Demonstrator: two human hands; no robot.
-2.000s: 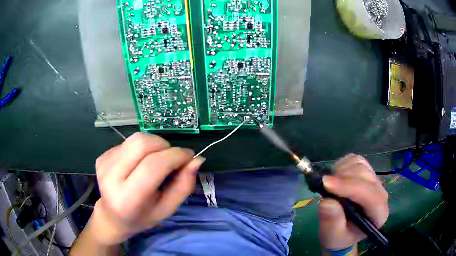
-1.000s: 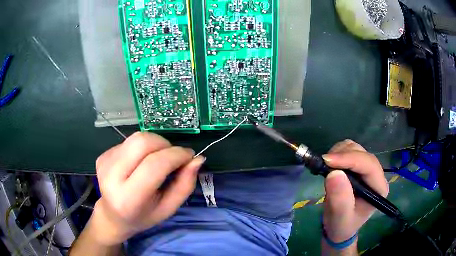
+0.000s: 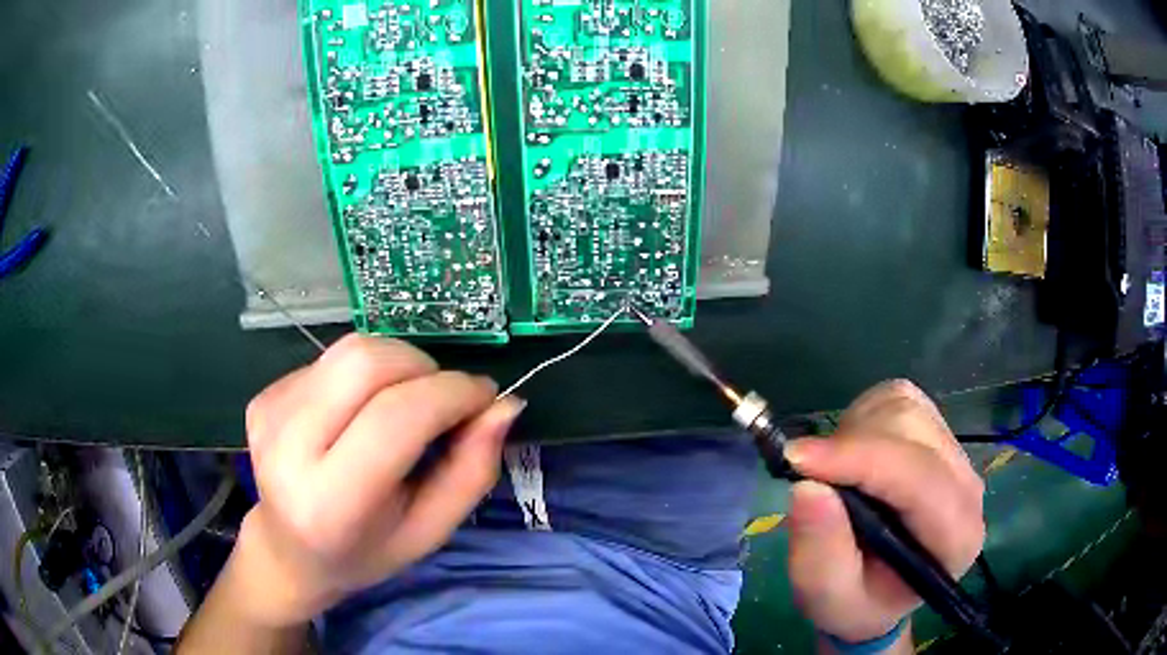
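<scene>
Two long green circuit boards lie side by side, the left board (image 3: 416, 230) and the right board (image 3: 608, 218), with silvery joints and small black chips. My left hand (image 3: 378, 467) pinches a thin solder wire (image 3: 557, 360); the wire's free end meets the right board's near edge. My right hand (image 3: 883, 505) holds a black-handled soldering iron (image 3: 749, 412), its greyish tip at the same spot near the wire's end. Whether tip and wire touch is too small to tell. A tail of wire runs from behind my left hand onto the mat.
A translucent grey mat (image 3: 275, 192) lies under the boards. At the right are a cream-yellow tub (image 3: 883, 45) with silvery fill, a yellow-brown sponge tray (image 3: 1016, 218) and black station boxes (image 3: 1116, 192). Blue-handled cutters (image 3: 19, 250) lie at the left edge.
The iron's tip has moved slightly left to the wire's end, and my right hand has shifted a little with it. My left hand and the wire have barely moved.
</scene>
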